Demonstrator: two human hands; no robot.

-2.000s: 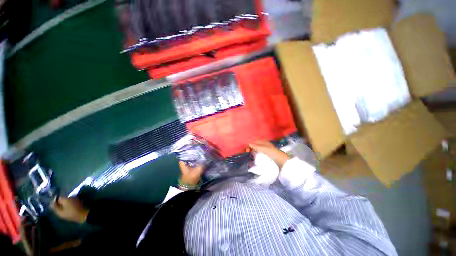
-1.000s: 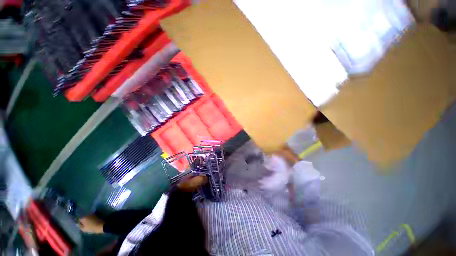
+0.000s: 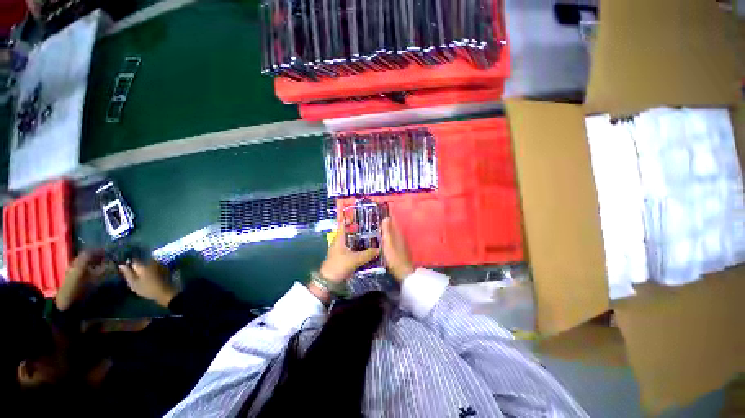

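Observation:
My left hand (image 3: 346,260) and my right hand (image 3: 395,247) hold a small group of silvery rectangular frames (image 3: 364,224) between them, over the near left part of the red slotted tray (image 3: 466,229). The exact number of frames held cannot be told. A row of tightly packed upright frames (image 3: 381,162) fills the back left part of the tray. My fingers hide the sides of the held frames.
Stacked red trays (image 3: 392,87) with dark upright parts stand behind. A carton (image 3: 559,212) with white sleeves (image 3: 690,196) is at right. A black grid sheet (image 3: 274,213) and shiny strips lie left. Another person's hands (image 3: 151,280) work beside loose frames (image 3: 117,217) and a red tray (image 3: 38,233).
The view has swung back from the carton towards the bench. My right hand has come from the right to join my left hand at the frames, which are now over the tray.

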